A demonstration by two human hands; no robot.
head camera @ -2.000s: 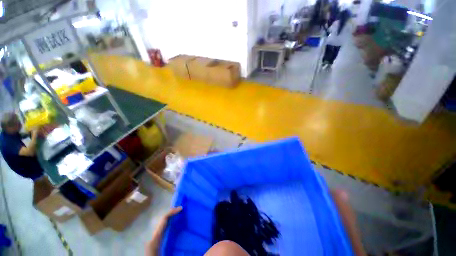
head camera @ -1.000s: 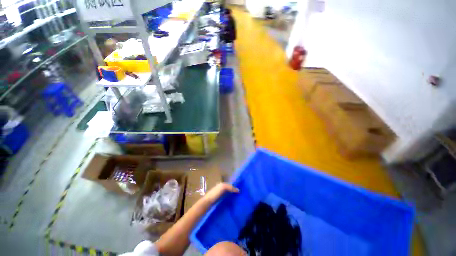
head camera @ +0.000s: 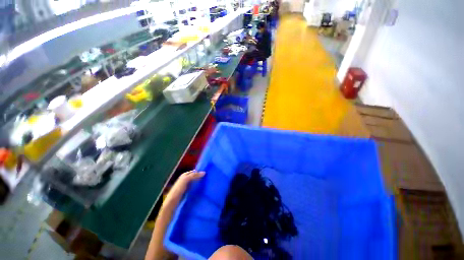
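Observation:
A large open blue plastic crate fills the lower middle of the view, held in front of me. A tangled heap of black corded parts lies on its floor, towards the left side. My left hand grips the crate's left rim, fingers over the edge. My right hand is not in view. A rounded skin-toned shape at the bottom middle edge overlaps the crate; I cannot tell what it is.
A long green-topped bench runs ahead on the left with clear bags and a white box. A seated person is farther along. A yellow walkway, red bin and cardboard boxes lie ahead and right.
The view has swung towards the walkway and moved close alongside the green bench. The crate now sits more level in view. The floor boxes at the left have mostly left the view.

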